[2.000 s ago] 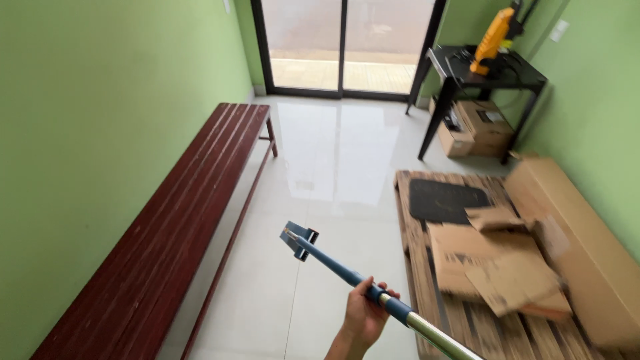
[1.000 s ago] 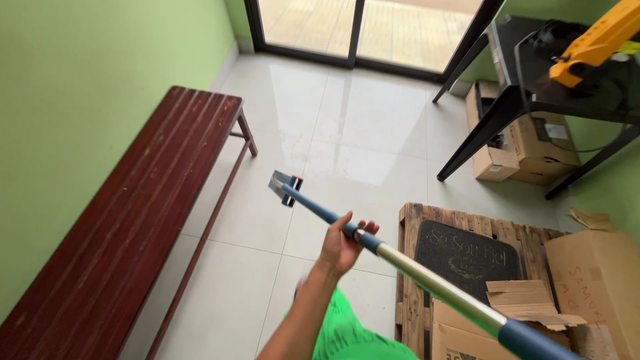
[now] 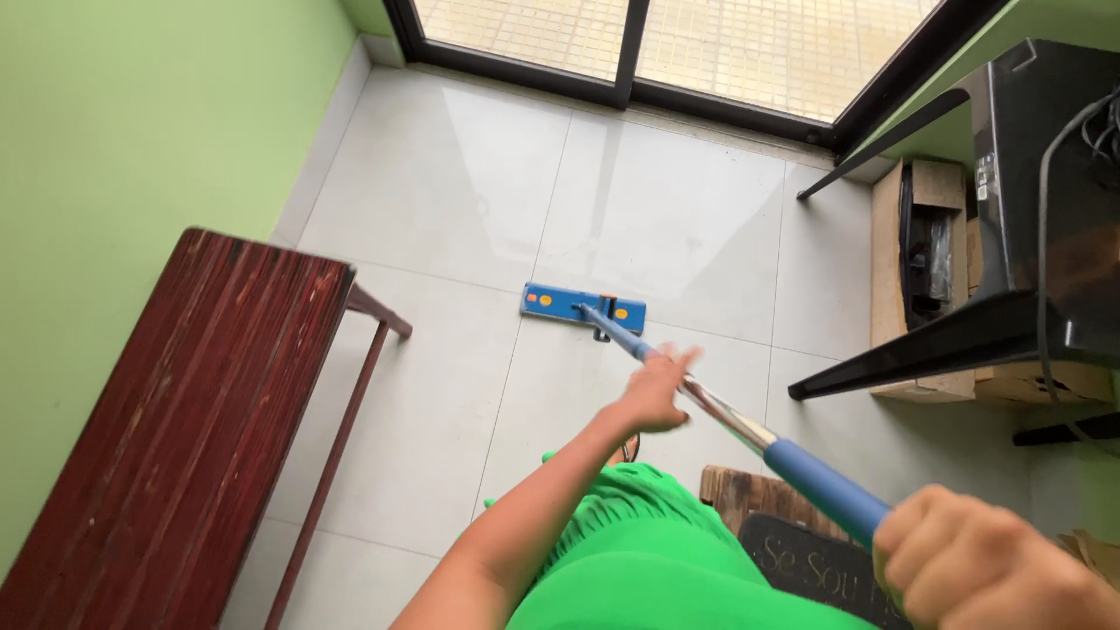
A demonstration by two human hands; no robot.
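A flat mop with a blue rectangular head (image 3: 560,306) rests on the white tiled floor, and its long pole runs down to the right. Around the pole's lower part is my left hand (image 3: 658,389), thumb and some fingers partly spread, slightly blurred. My right hand (image 3: 971,551) is closed around the blue grip (image 3: 822,486) at the pole's upper end, in the lower right. The mop head lies flat, its long side roughly crosswise to the view, with a black clip at its middle.
On the left stands a dark red slatted bench (image 3: 192,394). A sliding door's black frame (image 3: 717,109) spans the top. At right are a black table (image 3: 1015,175) with a cable, and cardboard boxes (image 3: 888,262) beneath it. A wooden pallet (image 3: 752,494) carries a black board (image 3: 814,560) bearing writing.
The mop head has turned and now lies flat and crosswise. My right hand has come into view on the grip. The view has moved forward and tilted down.
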